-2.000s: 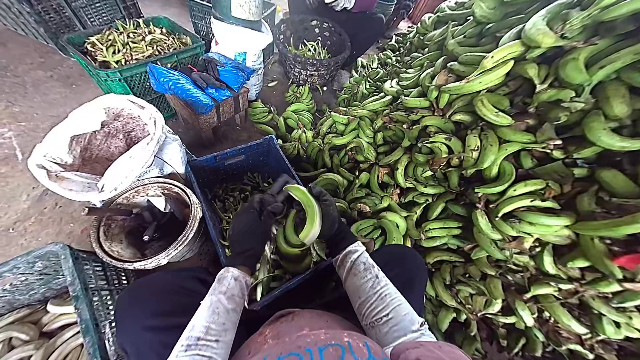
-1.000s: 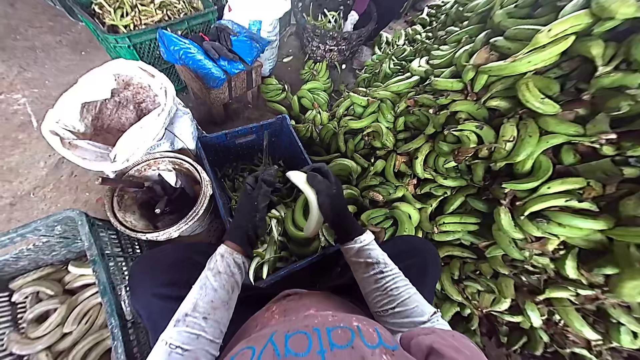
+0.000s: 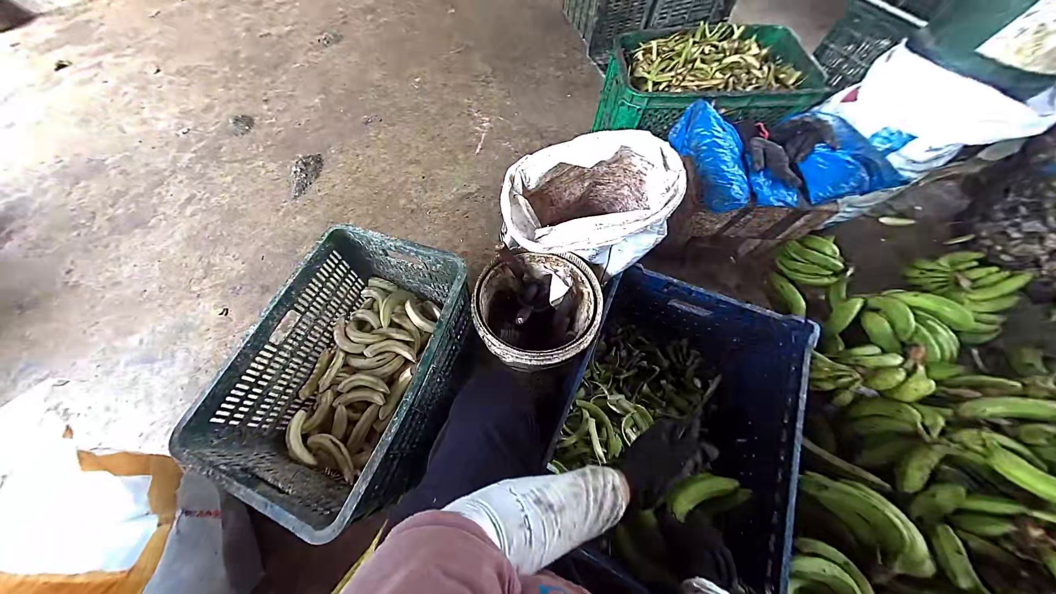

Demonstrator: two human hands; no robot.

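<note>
My left hand (image 3: 664, 458), in a dark glove with a pale sleeve above it, is over the blue plastic crate (image 3: 804, 396), beside green plantains (image 3: 701, 493). My right hand (image 3: 700, 549), also dark-gloved, is lower in the same crate, close below those plantains. The fingers of both hands blend into the dark contents, so their grip cannot be made out. Green peels (image 3: 606, 421) lie in the crate left of my hands. Peeled plantains (image 3: 371, 363) fill part of a dark green crate (image 3: 272, 503) to the left.
A stained bucket (image 3: 536, 355) with dark tools inside stands between the crates. Behind it are a white sack (image 3: 594, 235) and a green crate of peels (image 3: 615, 107). Dark gloves (image 3: 775, 161) rest on blue plastic bags (image 3: 718, 165). Green plantain bunches (image 3: 932, 330) cover the floor at right.
The view has swung left. The pale, peeled plantain between my hands one second ago no longer shows there, and my hands are now lower in the blue crate.
</note>
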